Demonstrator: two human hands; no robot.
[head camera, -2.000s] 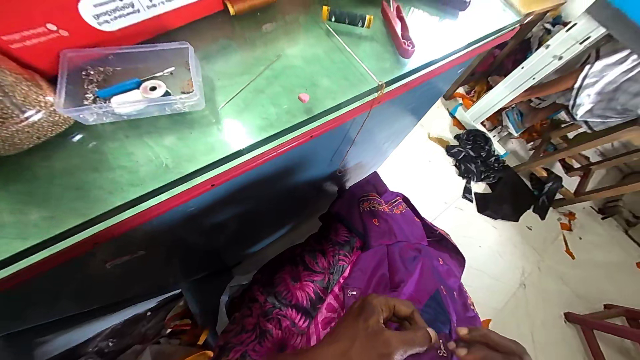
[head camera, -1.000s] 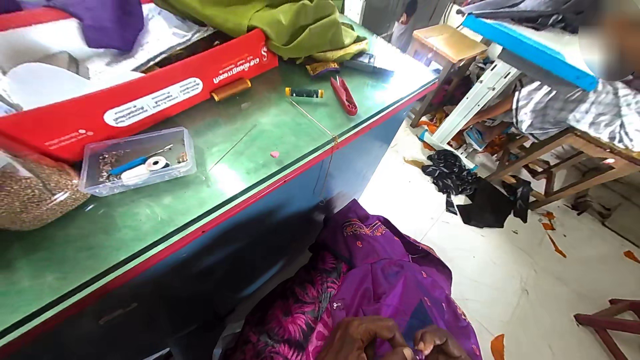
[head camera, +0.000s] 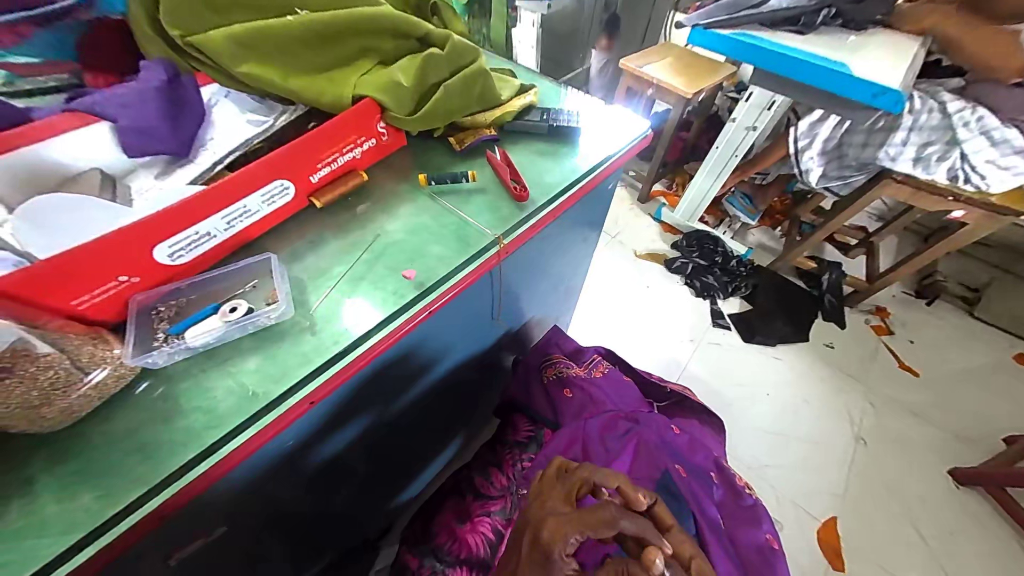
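Observation:
My left hand (head camera: 572, 516) is at the bottom of the view, over purple cloth (head camera: 608, 444) with orange embroidery. Its bent fingers reach across to my right hand (head camera: 680, 548), which is partly cut off by the lower edge. The fingertips come together there, and whether they pinch cloth or something small cannot be seen. A dark blue patch (head camera: 676, 500) shows on the cloth just behind the fingers. Black cloth with a pink leaf pattern (head camera: 476, 512) lies left of my left hand.
On the green glass-topped counter (head camera: 264, 392) are red thread snips (head camera: 508, 174), a dark thread spool (head camera: 448, 178), a clear plastic box (head camera: 210, 308), a red carton (head camera: 200, 216) and olive cloth (head camera: 320, 60). Scraps (head camera: 776, 308) litter the floor beside wooden stools (head camera: 678, 70); a person sits at the upper right.
The view has swung up, showing more of the counter and room. My hands have stayed close together over the purple cloth, with their fingers shifting.

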